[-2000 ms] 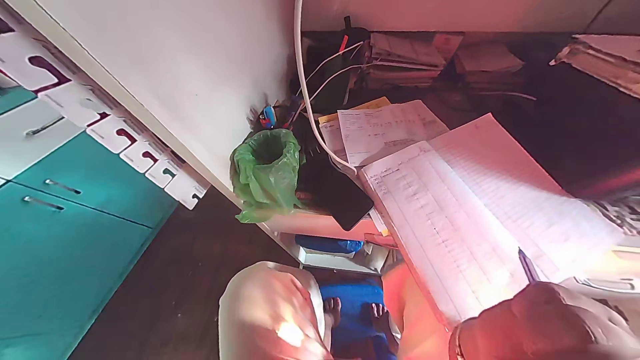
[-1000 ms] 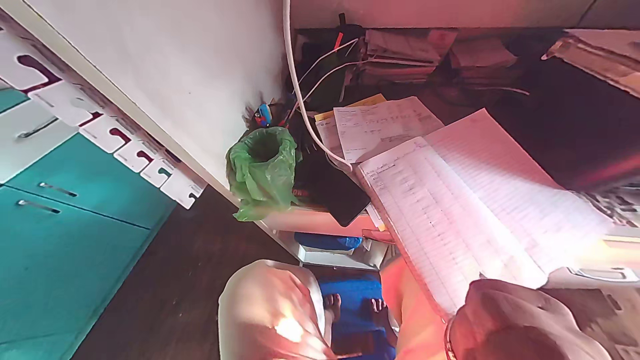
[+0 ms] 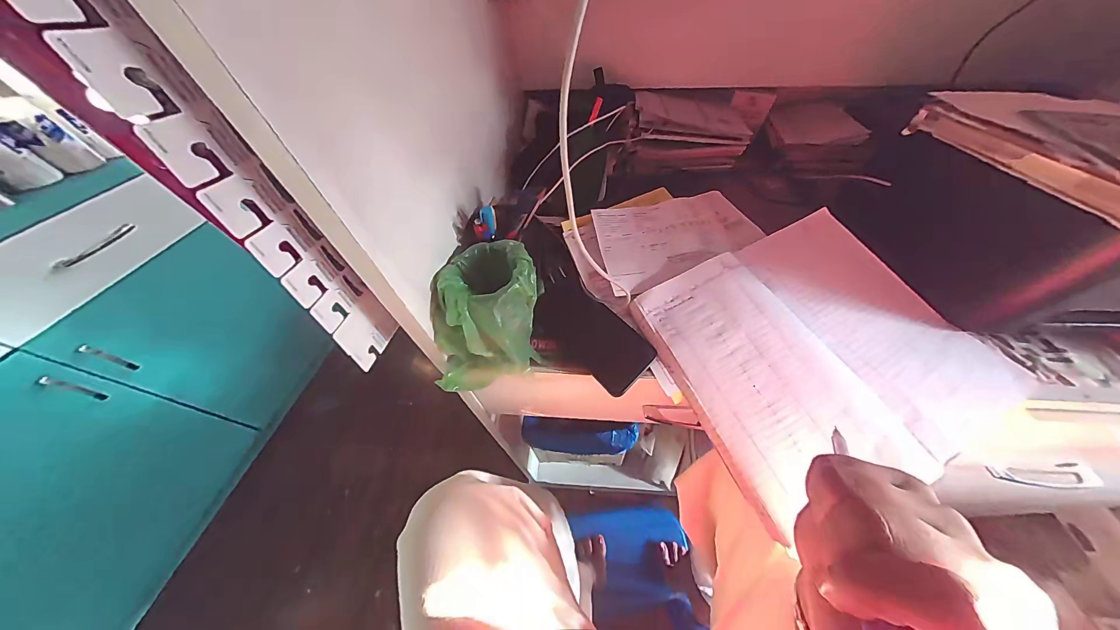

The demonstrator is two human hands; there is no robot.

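My right hand, at the lower right, is closed around a pen whose tip points up over the lower part of a written page. That page belongs to an open notebook with ruled leaves, tilted across the desk's front edge. Bright sunlight washes out part of its facing page. Behind the notebook's upper left corner lie loose papers with writing, on top of something yellow. My left hand cannot be seen.
A bin lined with a green plastic bag stands left, beside a dark flat object. A white cable hangs in front of paper stacks. Below are an open drawer, my knees and a blue footrest. Teal cabinets stand far left.
The pen shows above my right hand now; one second ago it was not visible. Two seconds ago it also showed, farther right. The notebook has stayed about where it was.
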